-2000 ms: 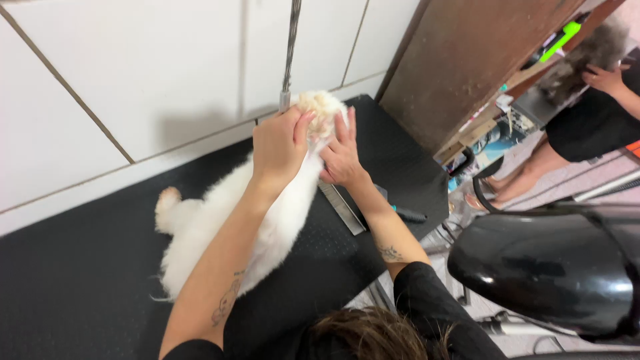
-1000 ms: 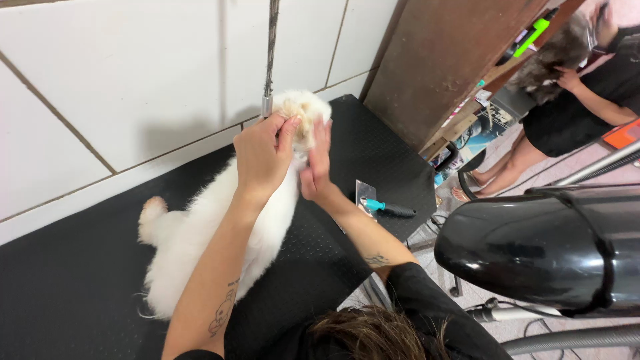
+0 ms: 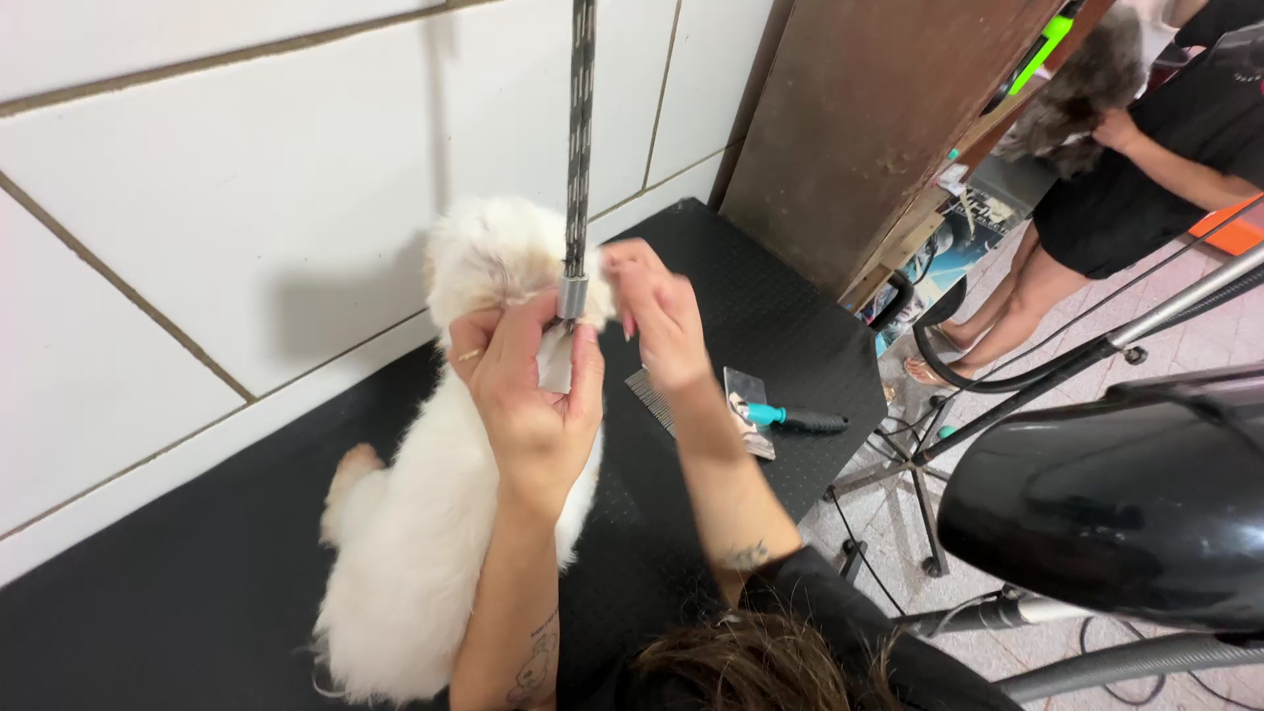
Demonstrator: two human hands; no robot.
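A white, fluffy dog (image 3: 425, 553) is on the black grooming table (image 3: 691, 583), its head up near the tiled wall. My left hand (image 3: 533, 395) is at the back of its neck, thumb and fingers around the lower end of the grooming loop, just below its metal clamp (image 3: 573, 296). The patterned cord (image 3: 581, 128) runs straight up from there. My right hand (image 3: 657, 311), blurred, is beside the right side of the dog's head; whether its fingers hold hair or the loop cannot be told. A metal comb (image 3: 650, 397) and a slicker brush (image 3: 780, 416) lie right of my right forearm and partly behind it.
White wall tiles (image 3: 247, 197) border the table on the left, a brown wooden panel (image 3: 889, 109) beyond its far end. A glossy black dryer (image 3: 1116, 504) with a hose and wheeled stand is at the right. Another person (image 3: 1136, 178) handles a grey, fluffy animal (image 3: 1076, 89) at upper right.
My left hand has gone from the dog's head to the loop by the clamp at its neck. My right hand has come away from the side of its face. The dog's head has turned away.
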